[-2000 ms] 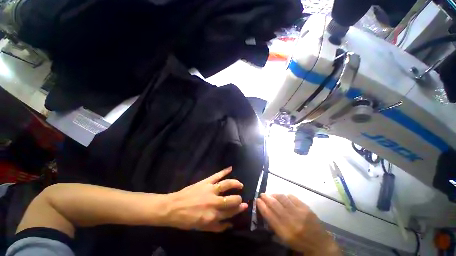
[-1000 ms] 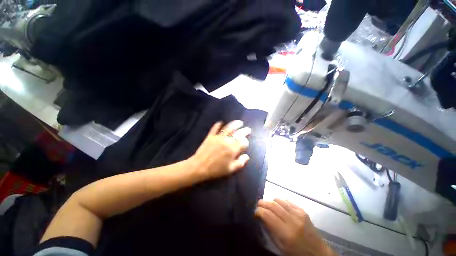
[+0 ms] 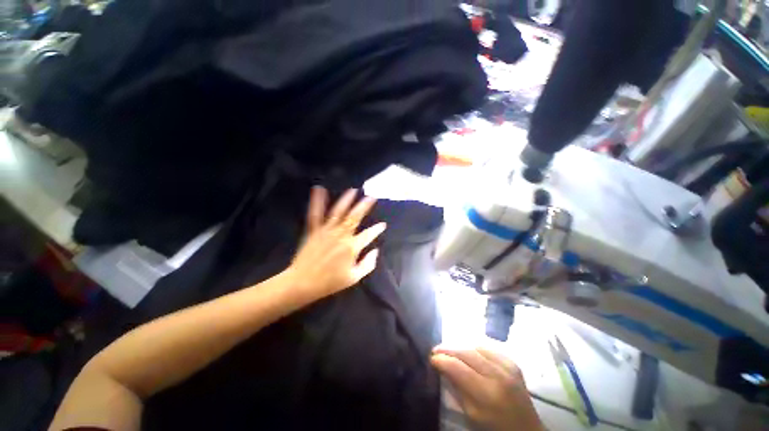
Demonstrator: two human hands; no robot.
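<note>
A large black garment piece [image 3: 337, 353] lies under my hands, its right edge running up toward the needle area [image 3: 464, 276]. My left hand [image 3: 341, 244] lies spread flat on the cloth, left of the sewing machine head, fingers apart. My right hand [image 3: 485, 383] is at the cloth's right edge below the needle, fingers bent, thumb and fingertips closed on the edge. The white sewing machine [image 3: 624, 311] with a blue stripe stands at the right. Cloth and glare hide the presser foot. The picture is somewhat blurred.
A big black garment heap [image 3: 194, 109] fills the back left. Yellow-green and blue snips [image 3: 573, 383] and a dark-handled tool [image 3: 646, 385] lie right of my right hand. A thick dark fabric-covered tube [image 3: 578, 80] rises behind the machine head. A white printed sheet [image 3: 135, 265] lies at left.
My left hand has moved up and left from beside my right hand, its fingers now spread. My right hand stays near the edge. The view has shifted, and the machine sits lower in the picture.
</note>
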